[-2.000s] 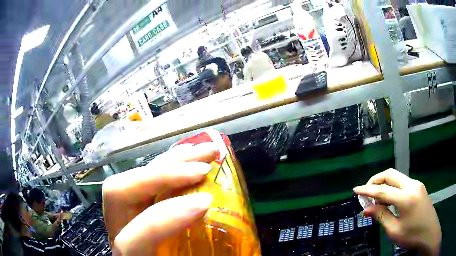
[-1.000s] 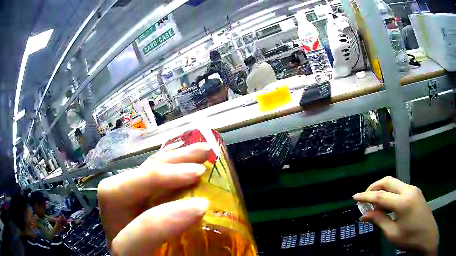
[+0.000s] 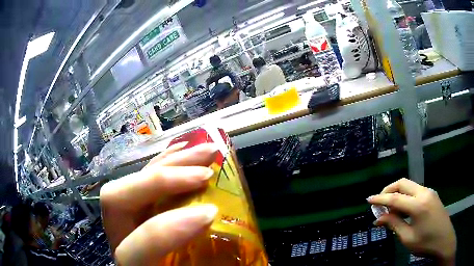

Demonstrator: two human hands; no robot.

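Note:
My left hand (image 3: 161, 208) is large and close in front, its fingers wrapped around a drink bottle (image 3: 234, 213) with amber liquid and a red-yellow label. The bottle is tilted, and its neck and top are not seen. My right hand (image 3: 416, 218) is at the lower right, holding a small pale bottle cap (image 3: 379, 211) between thumb and fingertips, apart from the bottle. Below, between the hands, lies a black tray (image 3: 322, 228) with a row of blue-white patterned pieces (image 3: 340, 243).
A white-edged shelf (image 3: 364, 93) crosses the view, bearing a yellow block (image 3: 282, 101), a small black tray (image 3: 324, 96) and bottles (image 3: 315, 34). Dark trays (image 3: 338, 145) stand below it. A white post (image 3: 414, 140) rises at right. People (image 3: 268, 77) are behind and at lower left.
The view has tilted and shifted slightly. The bottle and my left hand sit slightly further left in view than two seconds ago. Both hands keep their holds.

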